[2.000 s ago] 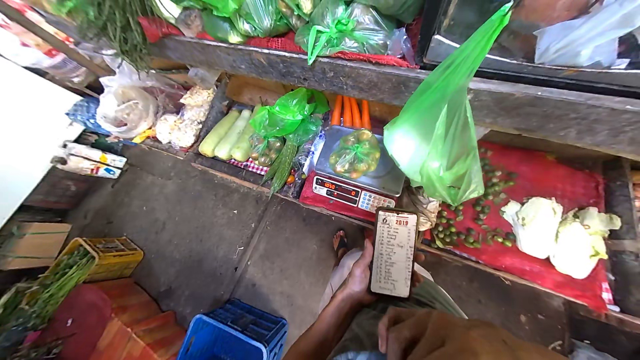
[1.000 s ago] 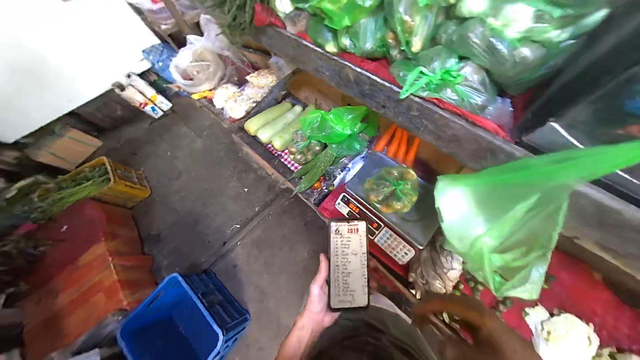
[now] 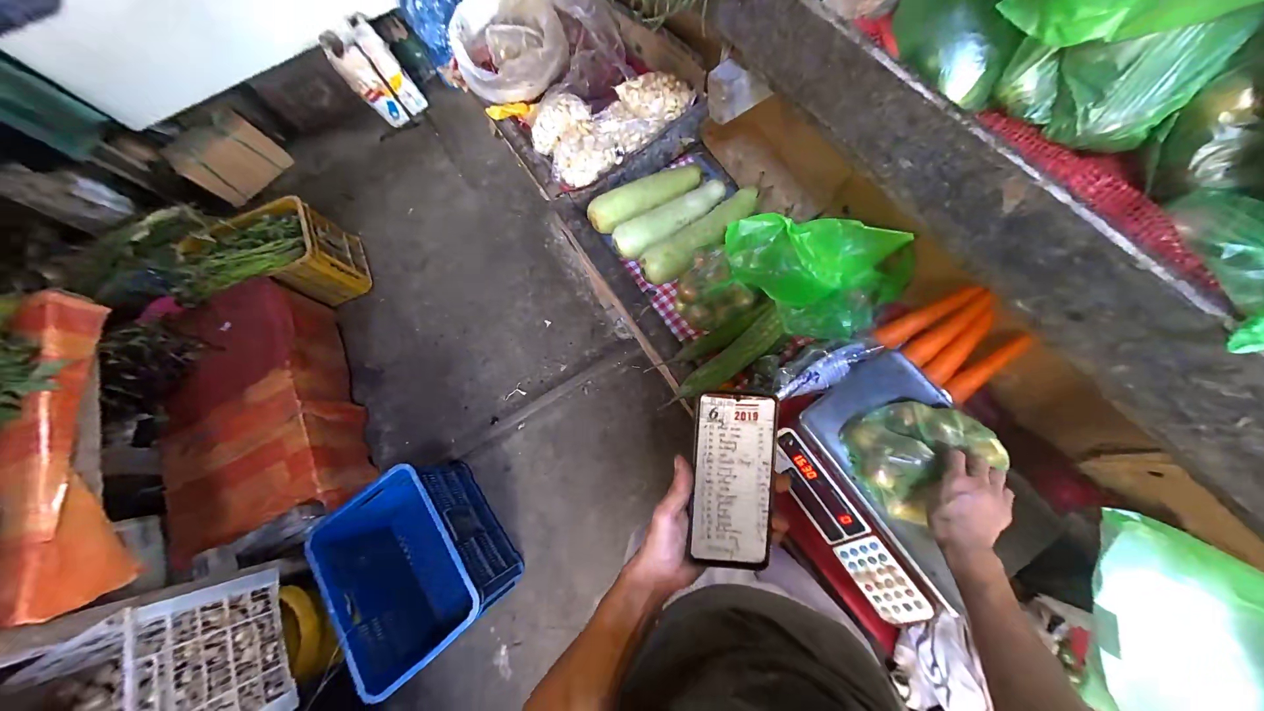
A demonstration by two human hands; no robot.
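My left hand (image 3: pixel 671 538) holds a smartphone (image 3: pixel 733 481) upright, its screen showing a handwritten list. Over on the right, my right hand (image 3: pixel 971 499) touches a knotted clear plastic bag of round produce (image 3: pixel 889 459), which rests on the pan of a red digital scale (image 3: pixel 839 523) with a lit display. How firmly its fingers grip the bag cannot be told. Behind the scale lie several carrots (image 3: pixel 953 336). Beyond the phone are a green plastic bag (image 3: pixel 815 257), ridged green gourds (image 3: pixel 736 346) and pale long gourds (image 3: pixel 671 217).
A blue plastic crate (image 3: pixel 395 583) stands on the floor at the left, with a yellow crate of greens (image 3: pixel 326 257) farther off. A concrete ledge (image 3: pixel 948 158) runs above the stall, bearing bagged vegetables. A large green bag (image 3: pixel 1175 612) is at the lower right.
My right hand has moved onto the bag on the scale; one second ago it was in front of the scale. The view has swung left. My left hand still holds the phone.
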